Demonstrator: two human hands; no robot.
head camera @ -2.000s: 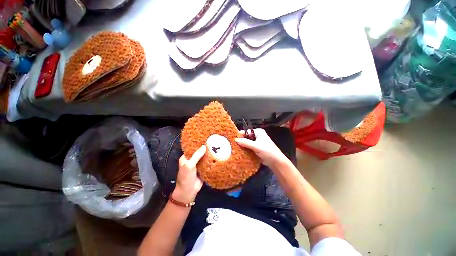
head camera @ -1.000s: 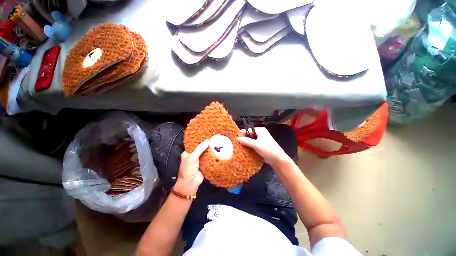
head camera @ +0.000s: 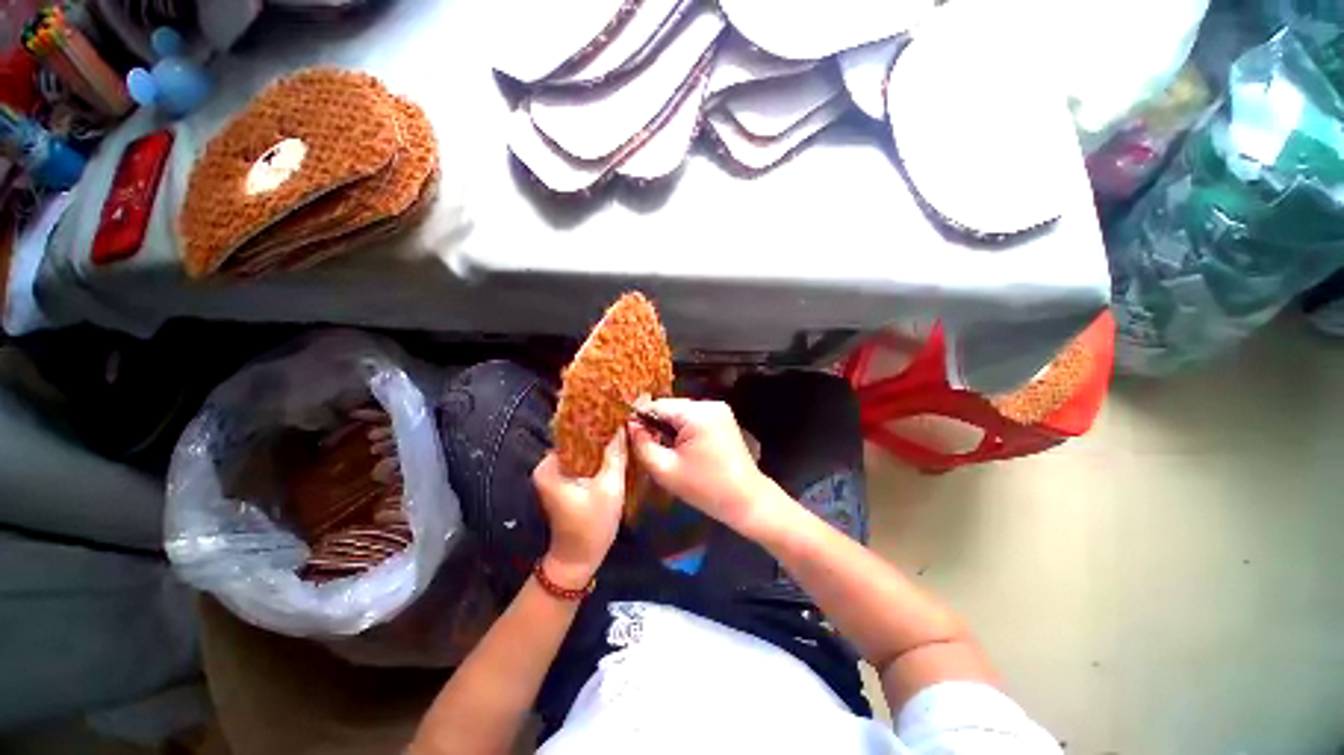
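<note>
The orange-brown plush bear-face piece point(head camera: 607, 372) is above my lap, turned partly edge-on and folded, its nubbly side showing. My left hand point(head camera: 584, 505) grips its lower left part. My right hand point(head camera: 696, 454) is at its right edge, with a small dark tool point(head camera: 653, 425), possibly thread snips, in the fingers near the plush. The white muzzle patch is mostly hidden by the fold and my fingers. No needle or thread can be made out.
On the cloth-covered table point(head camera: 487, 277) lie a stack of brown pieces point(head camera: 317, 170), white-side-up pieces point(head camera: 627, 111) and a red phone point(head camera: 133, 196). A plastic bag of pieces point(head camera: 428, 487) is left of my knees. A red basket or bag point(head camera: 1083, 398) is under the table at right.
The plush piece has turned from face-up to partly edge-on and folded. My right hand has moved left and inward, bringing the dark tool against the piece.
</note>
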